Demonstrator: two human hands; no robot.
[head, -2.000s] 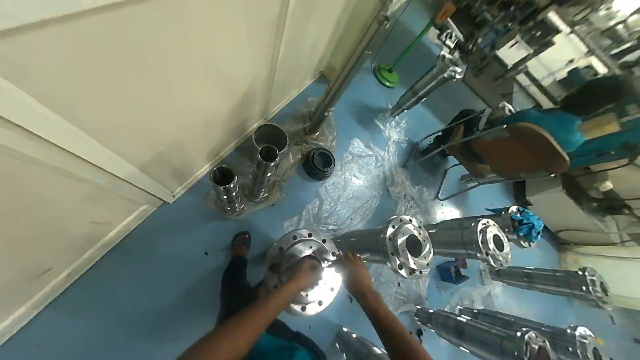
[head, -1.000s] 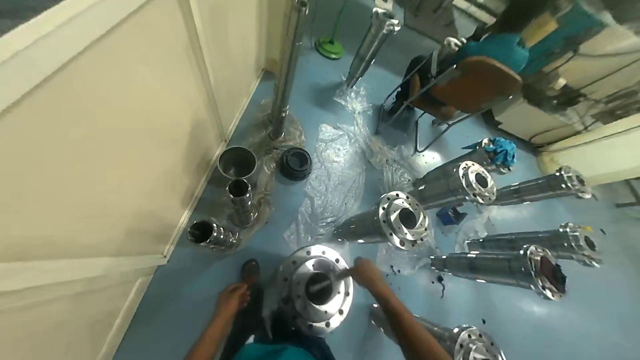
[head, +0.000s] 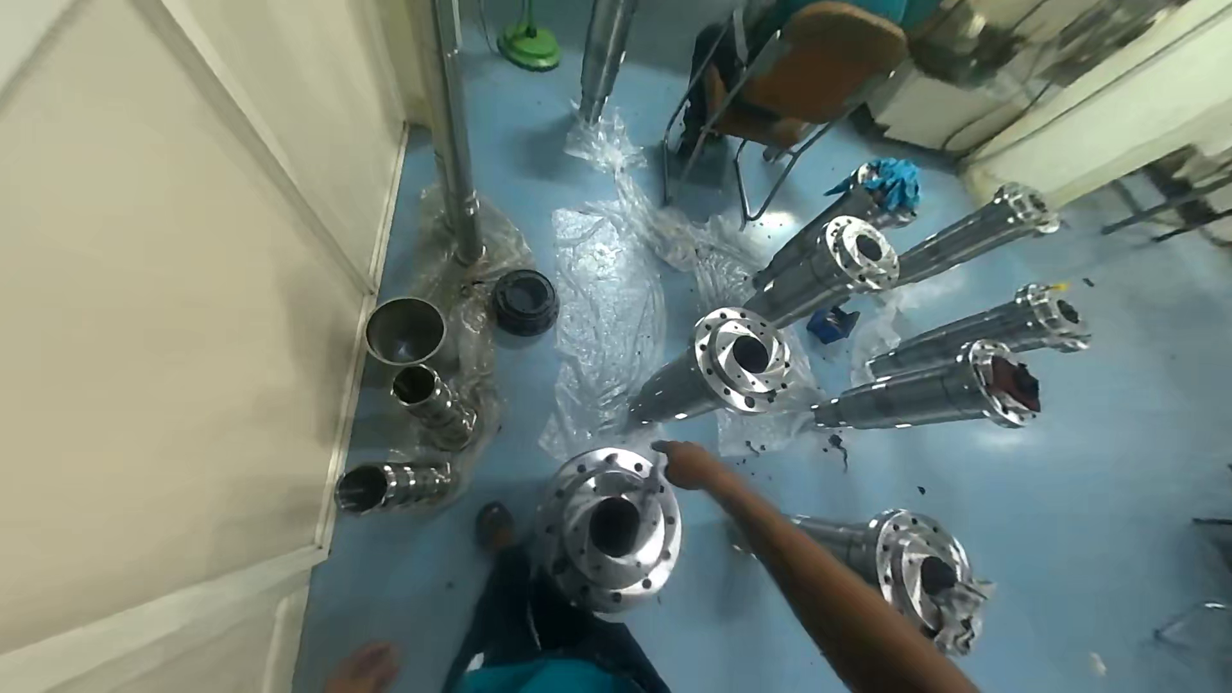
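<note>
A round flanged metal part (head: 611, 529) with bolt holes and a dark central bore stands upright directly before me. Over its upper right rim is my right hand (head: 688, 465), fingers closed around something thin and greyish that I cannot identify. Low at the left edge of my body, well apart from the flange, hangs my left hand (head: 364, 666); it is blurred and partly cut off, so its fingers are unclear. Behind the flange, a second flanged metal cylinder (head: 741, 361) stands on plastic sheeting.
Several flanged cylinders (head: 905, 399) stand to the right. Metal sleeves (head: 433, 404) and a black ring-shaped part (head: 525, 302) are on the left by the wall. Clear plastic sheeting (head: 611, 308) covers floor ahead. A person sits on a chair (head: 818, 67) beyond.
Both hands were over the flange two seconds ago; my left hand has since moved away to the lower left. My right hand has moved from the bore to the flange's upper right rim.
</note>
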